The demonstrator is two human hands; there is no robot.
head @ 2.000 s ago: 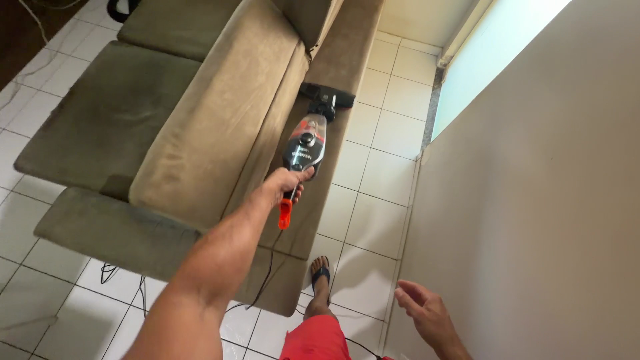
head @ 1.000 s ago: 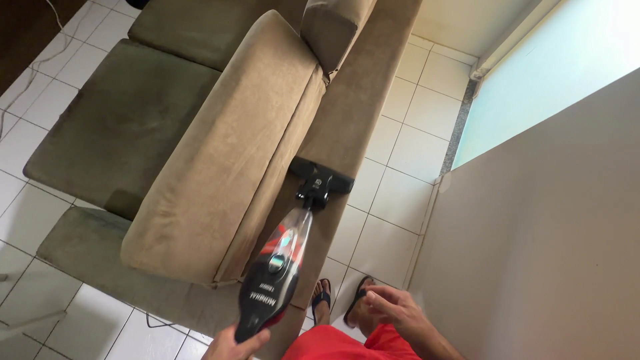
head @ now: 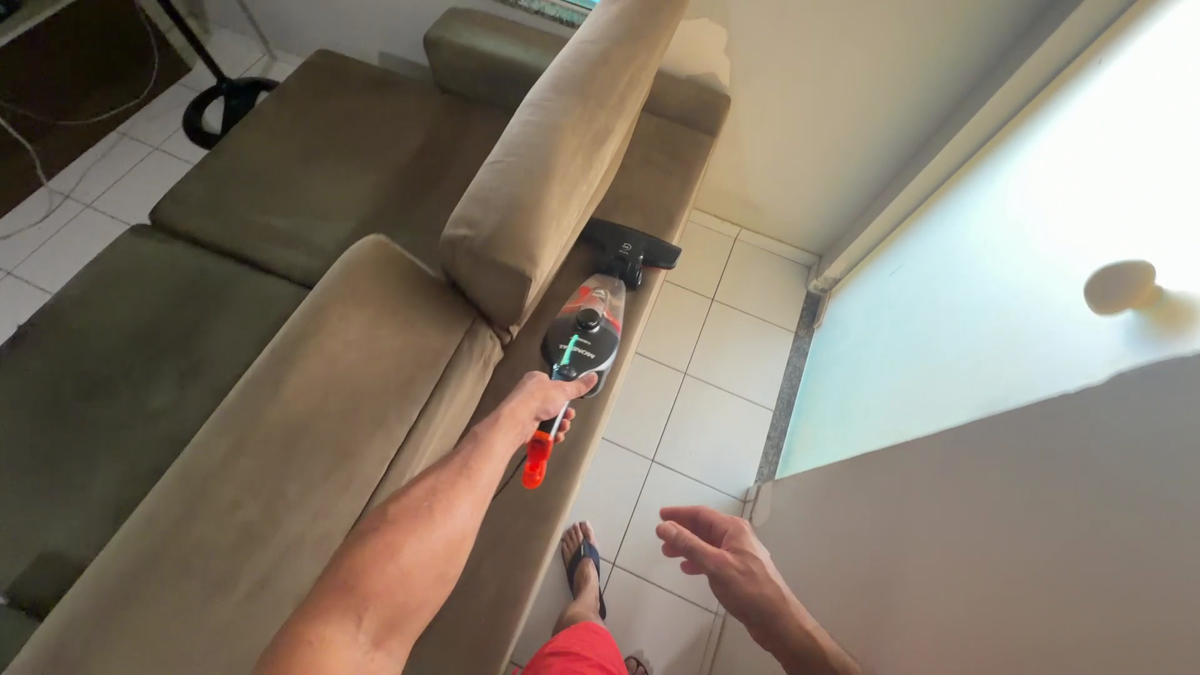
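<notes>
My left hand (head: 553,398) is closed around the handle of a black Mondial handheld vacuum cleaner (head: 586,328) with a clear dust cup and an orange-red handle end. Its wide black floor nozzle (head: 633,246) lies on the flat beige top ledge of the sofa's back (head: 661,178), beside an upright back cushion (head: 562,141). A dark cord leaves the handle and passes partly out of sight behind my forearm. My right hand (head: 717,553) is in the air over the tiled floor near the wall, fingers loosely bent and apart, with nothing in it.
A nearer back cushion (head: 281,450) and dark seat cushions (head: 141,328) lie to the left. White floor tiles (head: 694,375) run between the sofa and the wall (head: 984,544). A frosted door (head: 937,319) with a round knob is at right. A black round stand base (head: 225,108) stands beyond the seats.
The vacuum nozzle has moved farther along the ledge, past the gap between the two back cushions. My left arm, drawn in near my body a second ago, is now stretched forward. The view has shifted along the sofa.
</notes>
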